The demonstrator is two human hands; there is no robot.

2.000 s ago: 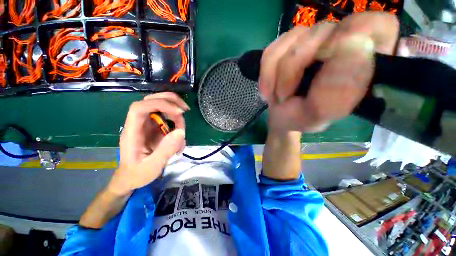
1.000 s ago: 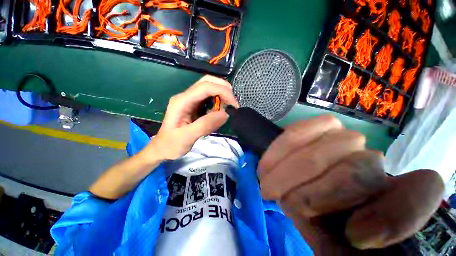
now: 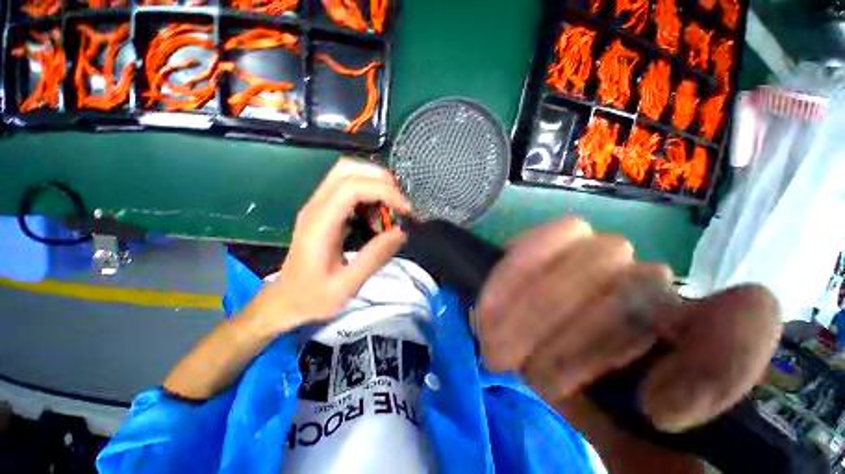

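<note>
My left hand (image 3: 329, 245) holds a small dark part with a bit of orange wire (image 3: 385, 218) between thumb and fingers, above the bench's near edge. My right hand (image 3: 602, 324) is large and blurred near the camera, closed around a black electric screwdriver (image 3: 451, 256). The driver's front end points left and meets the part at my left fingertips; its tip is hidden there. A round grey perforated disc (image 3: 451, 159) lies flat on the bench behind the hands.
A black tray (image 3: 269, 135) with looped orange wires lies at back left. Another black tray (image 3: 619, 193) with denser orange bundles is at back right. A black loop (image 3: 53, 213) with a metal clip (image 3: 107, 252) is at the left bench edge. White translucent bags (image 3: 774, 222) are at right.
My right hand has swung the driver from above the disc to the part in my left hand. My left hand moved slightly in the picture, and the view has shifted.
</note>
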